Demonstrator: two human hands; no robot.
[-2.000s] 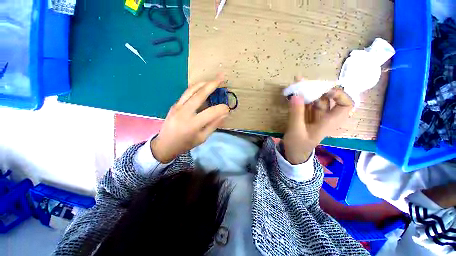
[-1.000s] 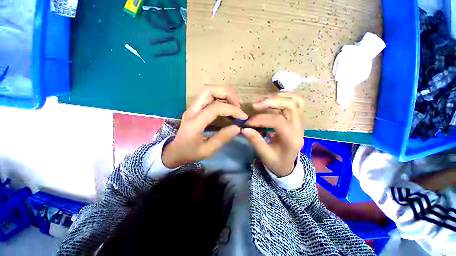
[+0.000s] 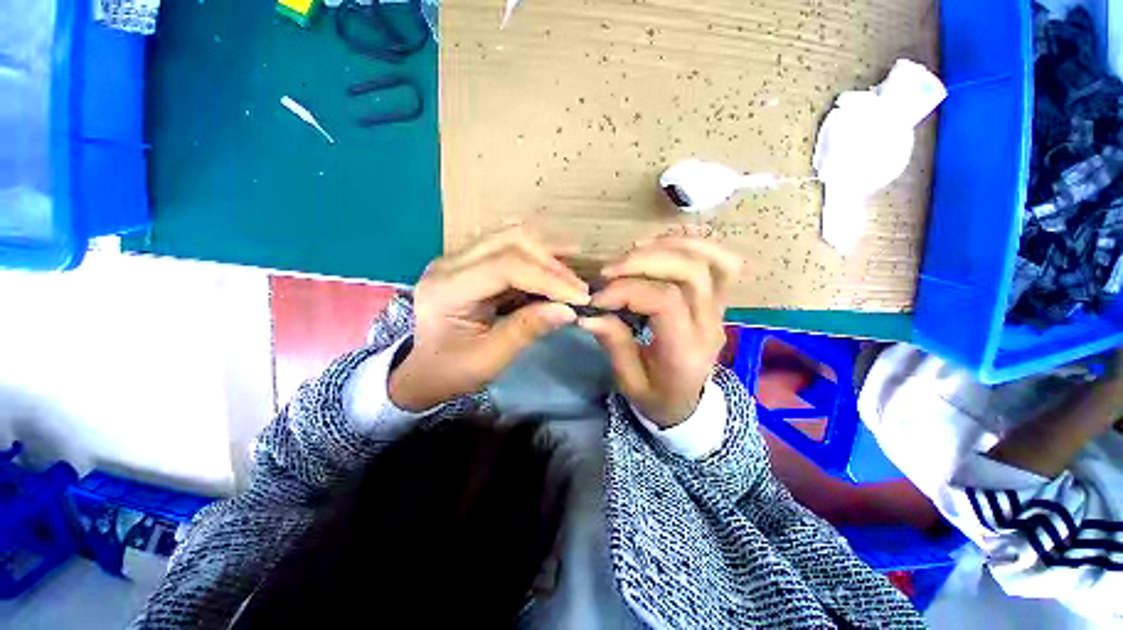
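Observation:
My left hand [image 3: 483, 318] and my right hand [image 3: 665, 318] meet at the front edge of the tan cardboard mat [image 3: 542, 160]. Their fingertips pinch a small dark part [image 3: 638, 325] between them. Most of the part is hidden by the fingers, so its loop cannot be made out. A white glue bottle [image 3: 700, 186] with a dark base lies on the cardboard beyond my right hand. Its thin nozzle points right, to a crumpled white tissue [image 3: 865, 145].
A blue bin [image 3: 973, 185] heaped with dark parts [image 3: 1074, 185] stands at right, another blue bin [image 3: 113, 185] at left. Dark looped scissors [image 3: 379, 30], a U-shaped piece [image 3: 387, 101] and a white sliver [image 3: 307, 118] lie on the green surface. A person's white sleeve [image 3: 917, 406] is at lower right.
Two seconds ago my right hand held the glue bottle; it now lies on the cardboard. My right hand has joined my left at the small part. Since one second ago both hands stay together there.

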